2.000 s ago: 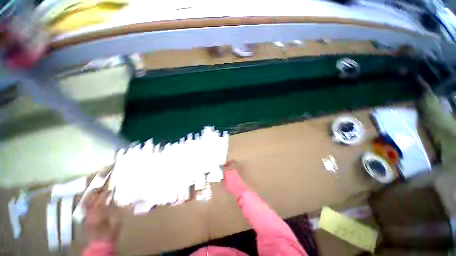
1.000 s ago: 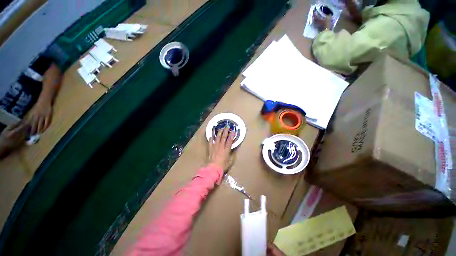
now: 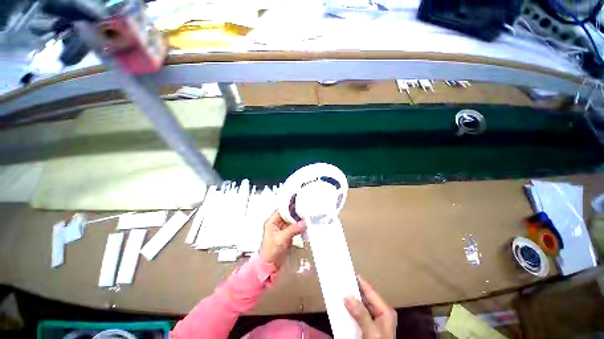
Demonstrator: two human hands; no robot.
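Observation:
My left hand [image 3: 281,238] grips the lower left rim of a white ring head [image 3: 338,175] in front of me. My right hand [image 3: 372,311] holds the lower end of a long white bar [image 3: 334,271]. The ring sits at the bar's upper end; I cannot tell whether they are locked together. The ring's middle is partly washed out by glare. A dense row of white bars [image 3: 225,222] lies on the bench behind my left hand. Another ring head [image 3: 530,257] lies at the bench's right.
White cover strips [image 3: 111,259] lie at left, below a pale foam sheet [image 3: 132,165]. The green conveyor [image 3: 371,155] carries one ring [image 3: 470,122]. An orange tape roll [image 3: 548,240] and white sheets [image 3: 569,225] lie at right. A green crate [image 3: 162,326] shows at bottom left.
My left hand has picked up the ring from the bench and brought it to the bar. The bar is now in full view in my right hand. The view has swung back left.

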